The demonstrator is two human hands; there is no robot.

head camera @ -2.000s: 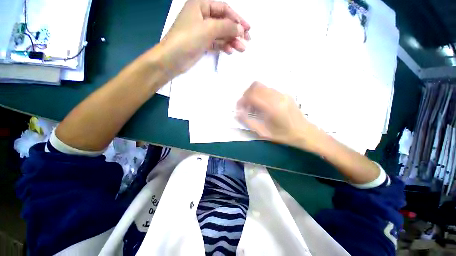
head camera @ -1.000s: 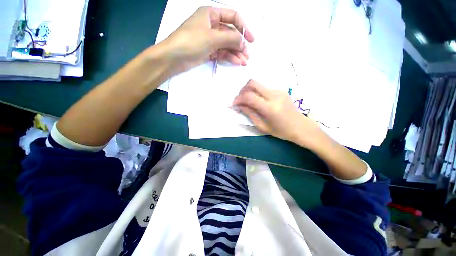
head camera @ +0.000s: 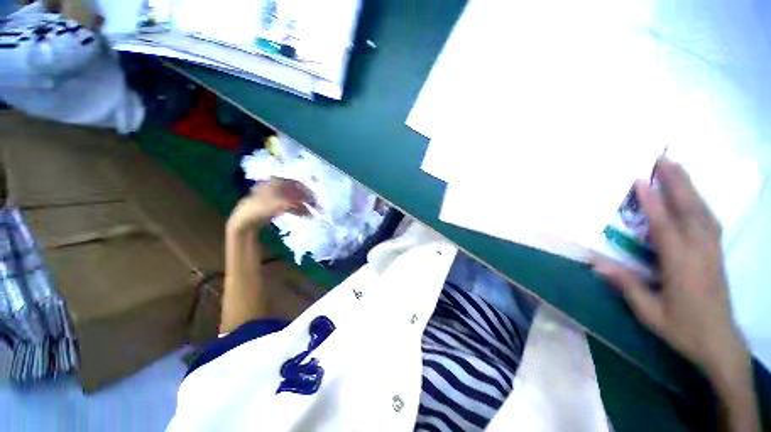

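Note:
Large white card sheets lie in an uneven pile on the dark-green table. My right hand rests with fingers spread over the pile's near right part, partly covering an electronic module with a green board and dark wires. I cannot tell whether it grips the module. My left hand is below the table edge at a crumpled white scrap pile. It is blurred, and whether its fingers hold anything is unclear.
A stack of white panels with modules stands on the table at upper left. Brown cardboard is on the floor at left, with printed striped bundles beside it. Another person's hand shows at the top left.
The view has swung left and down. My left hand has left the sheets and moved down to the scrap pile. My right hand has opened and moved right, over the module.

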